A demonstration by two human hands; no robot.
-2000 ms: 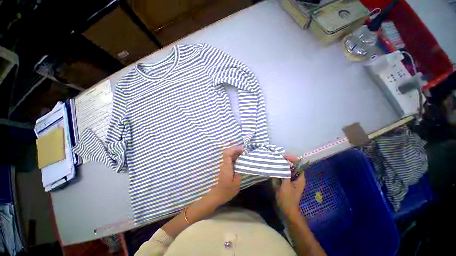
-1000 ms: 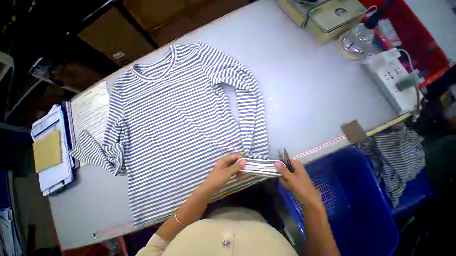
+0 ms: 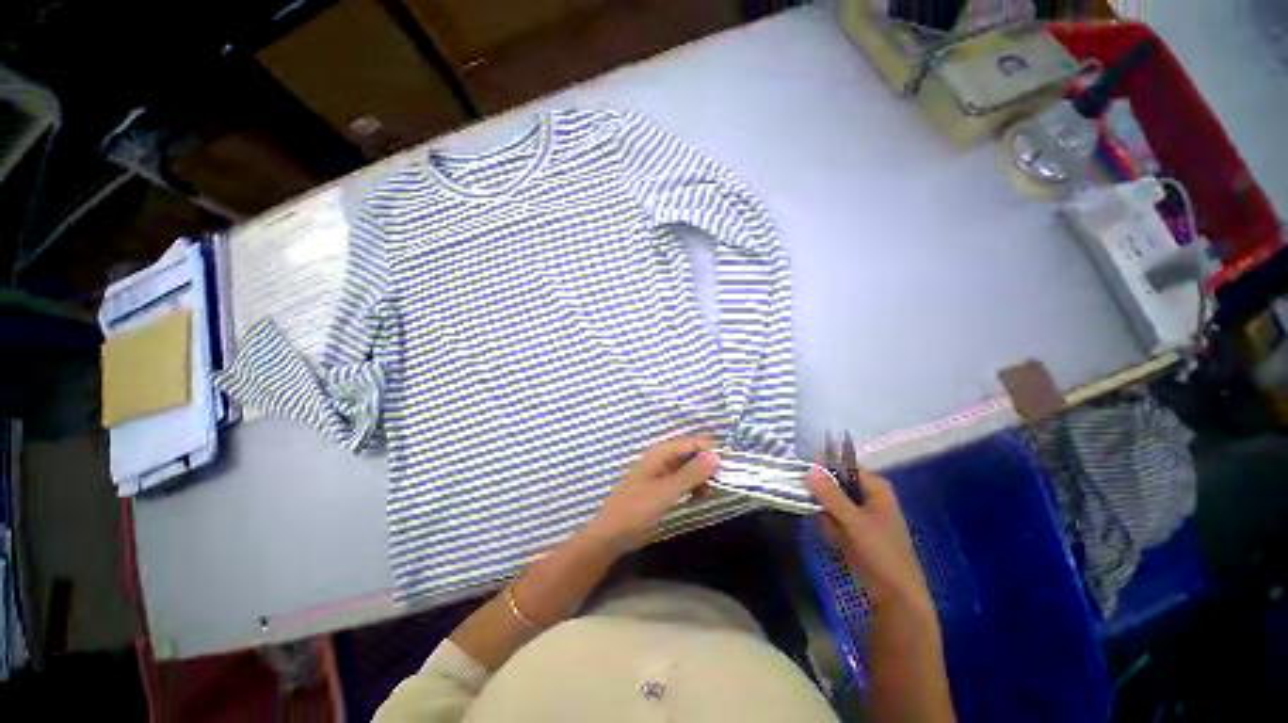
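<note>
The striped long-sleeved top [image 3: 537, 325] lies flat on the pale table [image 3: 918, 283], its neck toward the far side. One sleeve comes down on the right to the near edge. My left hand [image 3: 657, 487] pinches one end of the striped sleeve cuff [image 3: 763, 477]. My right hand [image 3: 865, 520] pinches the other end, and the cuff is stretched between them. Dark thread snips [image 3: 843, 463] are also held in my right hand, tips pointing up and away. The other sleeve lies folded at the left.
Papers with a yellow-tan pad [image 3: 147, 370] and a sheet [image 3: 290, 261] lie at the left. A tape measure [image 3: 939, 429] runs along the near edge. A blue crate [image 3: 989, 565] is below right. A power strip [image 3: 1134, 261], boxes and a red tray [image 3: 1201, 141] sit at far right.
Two seconds ago the cuff was spread wide; it is now a narrow band pinched at both ends. The snips now point up from my right hand. The view has shifted slightly.
</note>
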